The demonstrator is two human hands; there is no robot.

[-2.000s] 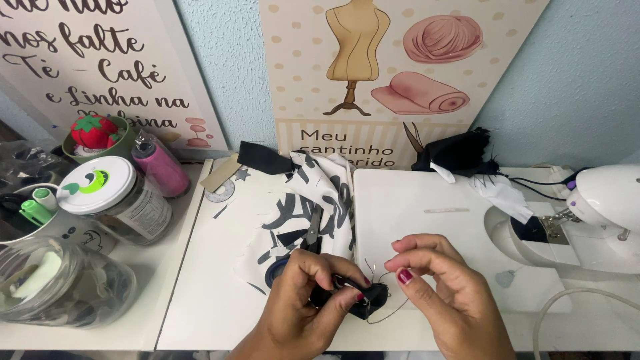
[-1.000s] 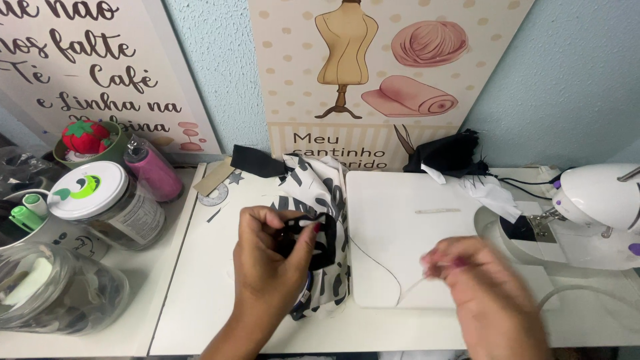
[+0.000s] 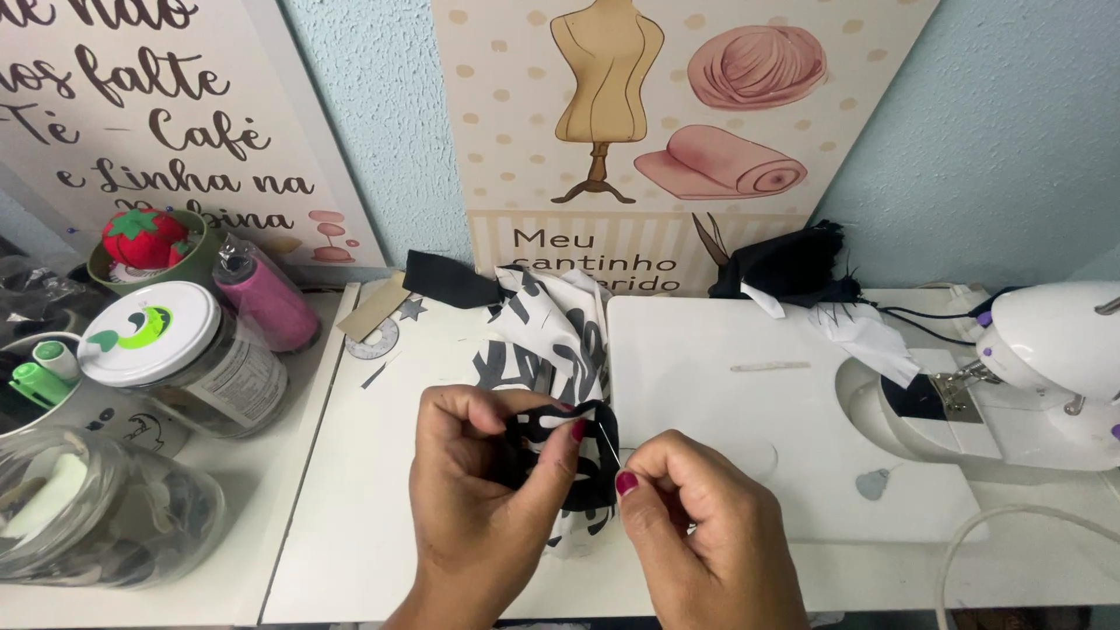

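My left hand (image 3: pixel 490 490) pinches a small piece of black fabric with white marks (image 3: pixel 599 472) between thumb and fingers. Just right of it, my right hand (image 3: pixel 700 516) holds a thin sewing needle (image 3: pixel 610 444) between thumb and forefinger, its upper end against the black fabric's edge. Part of a thread shows near the needle; most of its run is hidden. Behind and below the black piece lies crumpled white cloth with a dark print (image 3: pixel 560 328).
A white extension table (image 3: pixel 700 341) adjoins a sewing machine (image 3: pixel 1050 341) at right, with a cable (image 3: pixel 949 551) in front. Black scraps (image 3: pixel 787 267) lie behind. At left stand a lidded jar (image 3: pixel 227 376), an open jar (image 3: pixel 166 516), pink thread (image 3: pixel 267 297) and a tomato pincushion (image 3: pixel 144 238).
My right hand, blurred and drawn away to the right a second ago, is back beside the black fabric with the needle at its edge. My left hand has kept hold of the fabric.
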